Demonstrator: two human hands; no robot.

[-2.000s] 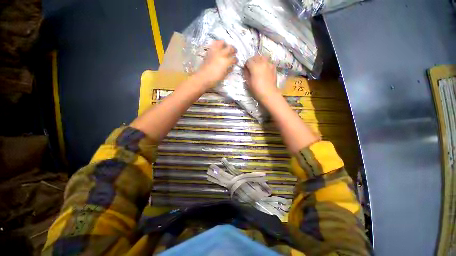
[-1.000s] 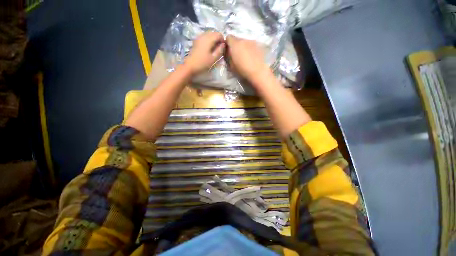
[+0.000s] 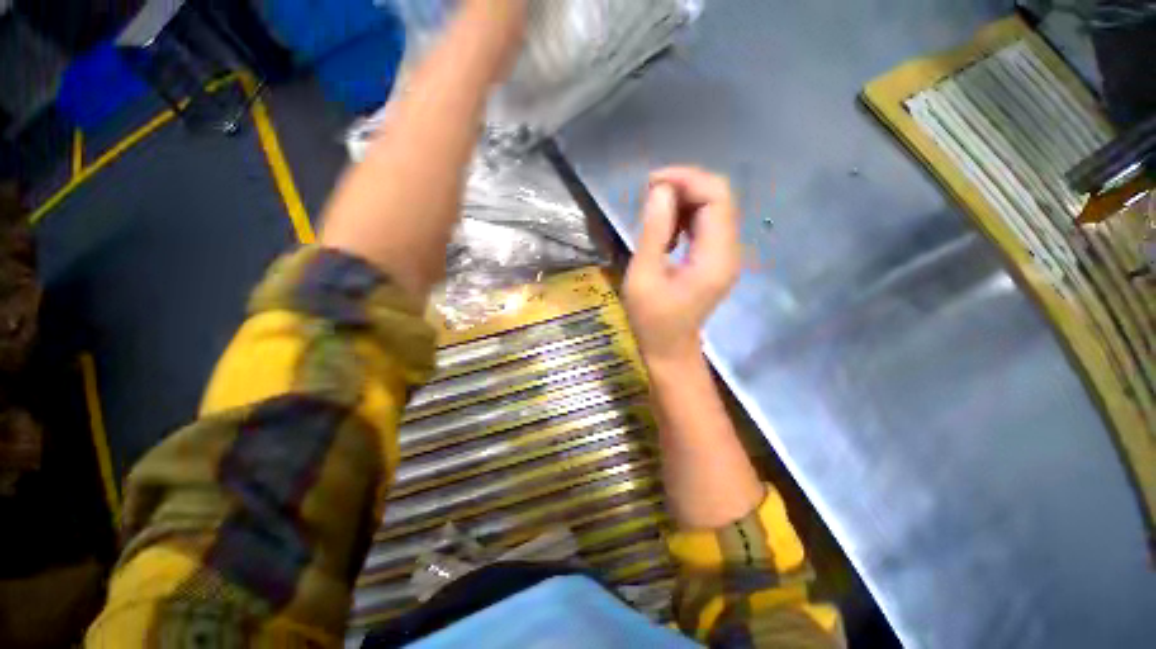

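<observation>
My left forearm reaches up to the top edge, which cuts off my left hand beyond the wrist. My right hand (image 3: pixel 685 260) is raised over the left edge of the grey metal table, thumb and fingers curled together; nothing shows in it. The clear poly bag (image 3: pixel 520 209) of pale strips lies crinkled past the far edge of the yellow slotted template (image 3: pixel 507 313), partly behind my left forearm. The template's long slots look shiny grey. A loose bundle of pale strips (image 3: pixel 444 564) lies on its near part, partly hidden by my apron and mask.
The grey metal table (image 3: pixel 862 368) fills the right side. A second yellow template (image 3: pixel 887 114) with pale strips in its slots lies on it, with a dark metal part at the right edge. More bagged strips (image 3: pixel 609 57) are at the top. Yellow lines mark the dark floor at left.
My hands have parted and left the bag. My left arm has moved up out past the top edge, my right hand right over the table. The view has turned toward the right.
</observation>
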